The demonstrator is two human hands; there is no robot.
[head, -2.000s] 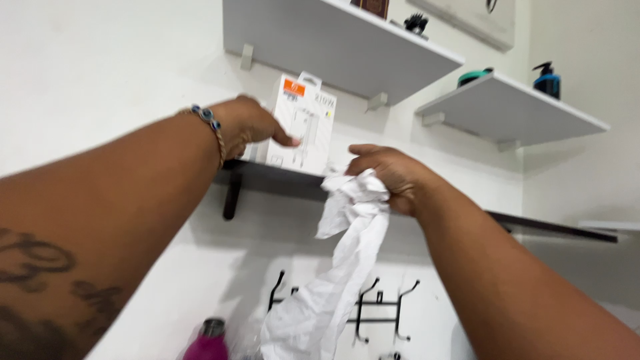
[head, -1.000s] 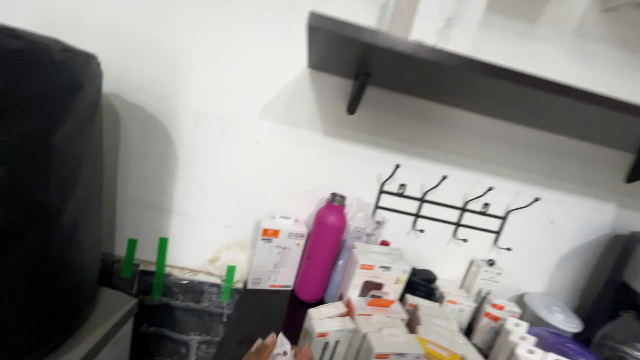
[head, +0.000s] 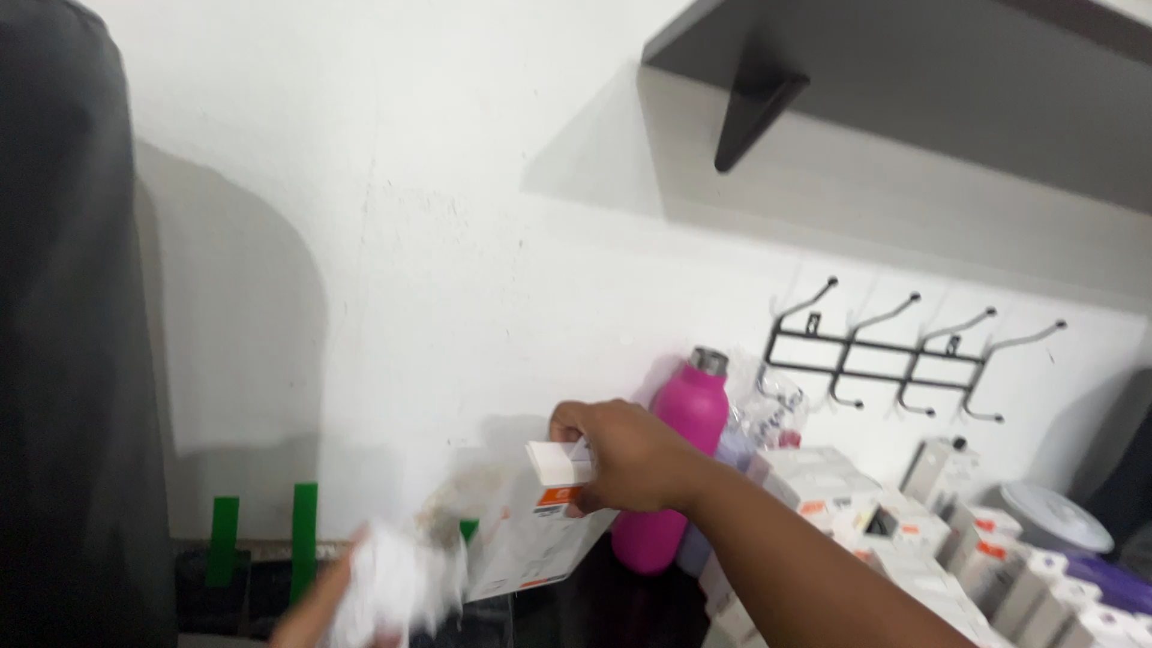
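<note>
My right hand (head: 634,454) grips the top of a white cardboard product box (head: 540,540) with an orange mark, tilted in front of the wall. Low at the left, my left hand (head: 315,598) is blurred and closed on a crumpled white cloth (head: 391,580), just left of the box. Directly behind my right hand stands a magenta metal bottle (head: 693,405), upright, with a steel-coloured cap.
Many white boxes (head: 819,477) are piled at the lower right, beside a round translucent lid (head: 1053,517). A black hook rack (head: 886,360) hangs under a dark wall shelf (head: 945,99). A large black object (head: 67,315) borders the left.
The view has swung down from the shelves. The white box stood beside the magenta bottle a second ago; my right hand now has hold of it. My left hand has come into view with the cloth.
</note>
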